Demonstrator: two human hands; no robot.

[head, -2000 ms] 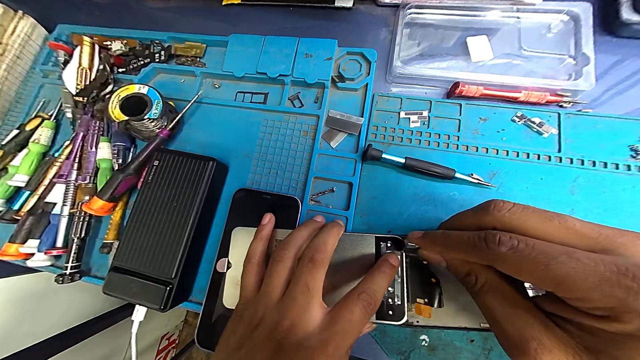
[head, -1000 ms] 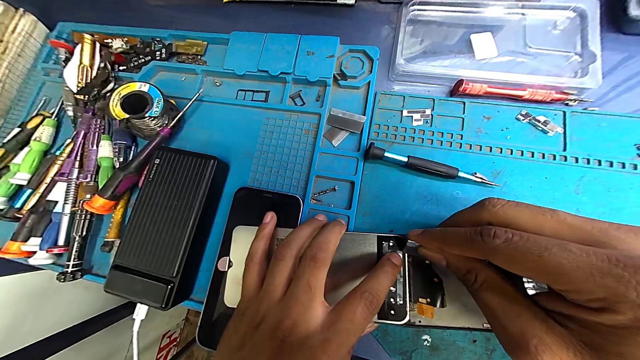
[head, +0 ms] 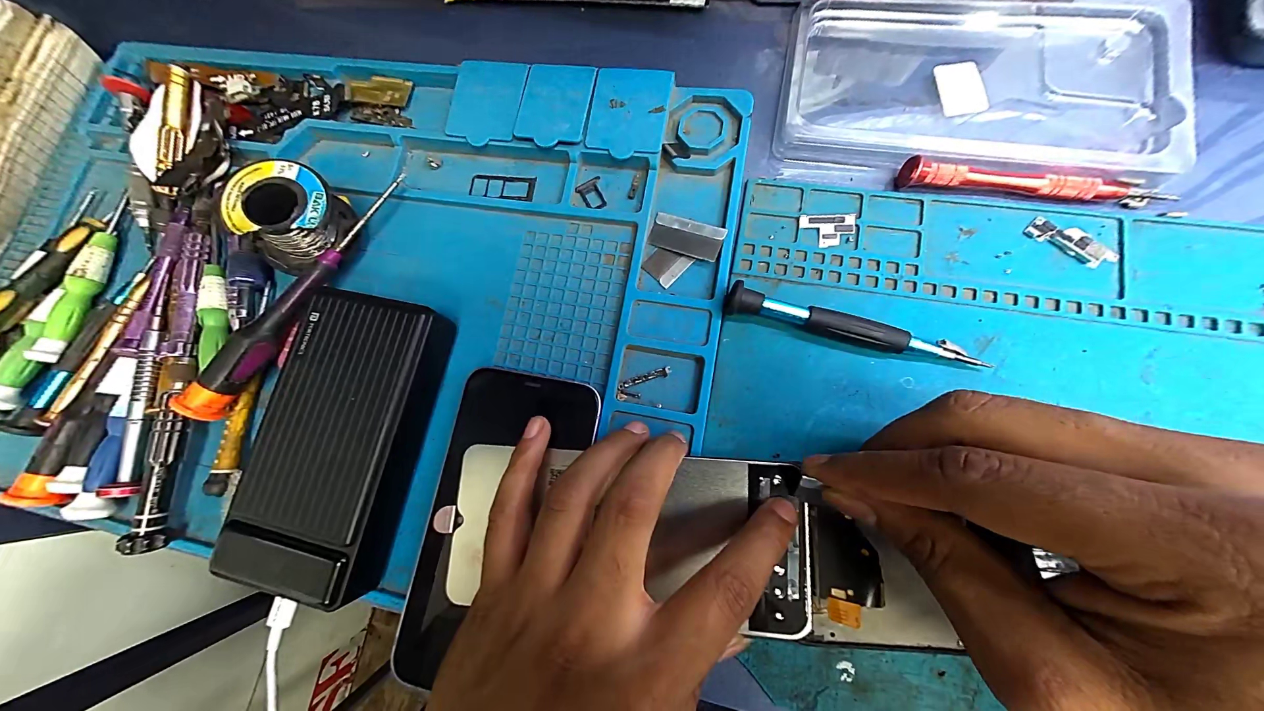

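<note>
My left hand (head: 612,583) lies spread over the back of a metal phone part (head: 699,513), one fingertip on the black strip at its right end. Thumb and index finger of my right hand (head: 948,504) pinch something small and dark at that part's upper right corner; the fingers mostly hide it. Beneath and right of them, a black flex piece with an orange flex tab (head: 844,613) lies on another phone part (head: 908,602). Under my left hand a black-fronted smartphone (head: 533,400) rests partly on the mat. A precision screwdriver (head: 859,329) lies above my right hand.
Left on the blue silicone repair mat (head: 454,247) are a black power bank (head: 341,434) with a white cable (head: 276,632), a solder wire spool (head: 281,212) and several screwdrivers (head: 74,296). A clear plastic tray (head: 987,128) and a red screwdriver (head: 1017,181) lie at the upper right.
</note>
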